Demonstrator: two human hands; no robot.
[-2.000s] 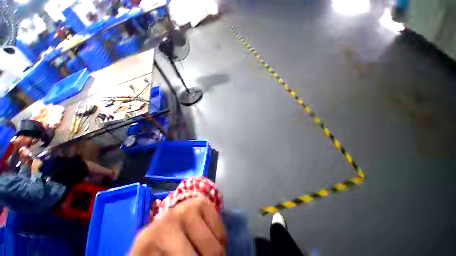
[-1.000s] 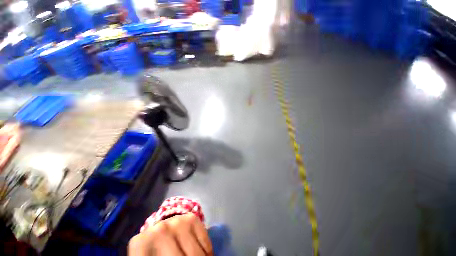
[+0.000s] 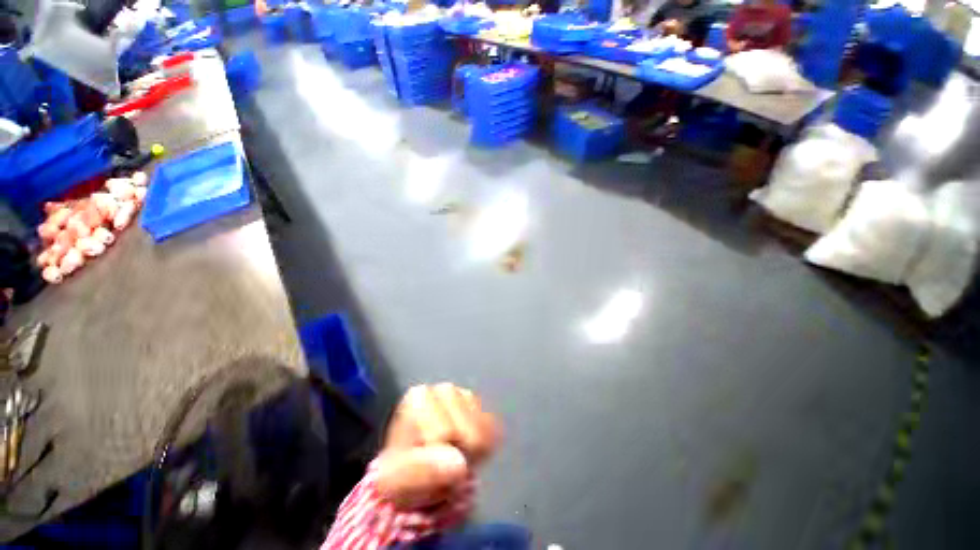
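My left hand (image 3: 441,440) is at the bottom centre, in front of the floor, in a red-and-white checked sleeve. Its fingers are curled closed, and nothing shows in it. It is slightly blurred. My right hand is not in view. At the left, a long table (image 3: 161,322) bears a loose heap of pale pink-orange pieces (image 3: 81,231). A shallow blue tray (image 3: 199,191) lies beside the heap at the table edge. Thin tools (image 3: 13,430) lie at the table's near left.
A dark fan (image 3: 247,451) stands close at the lower left, by a blue bin (image 3: 336,355). Stacked blue trays (image 3: 500,102) and a work table (image 3: 768,102) with people stand across the grey aisle (image 3: 462,290). White sacks (image 3: 822,177) and yellow-black tape (image 3: 903,440) are at the right.
The view has moved forward along the table and swung left. The fan is now close at the lower left. My left hand shows higher, with its fingers still closed.
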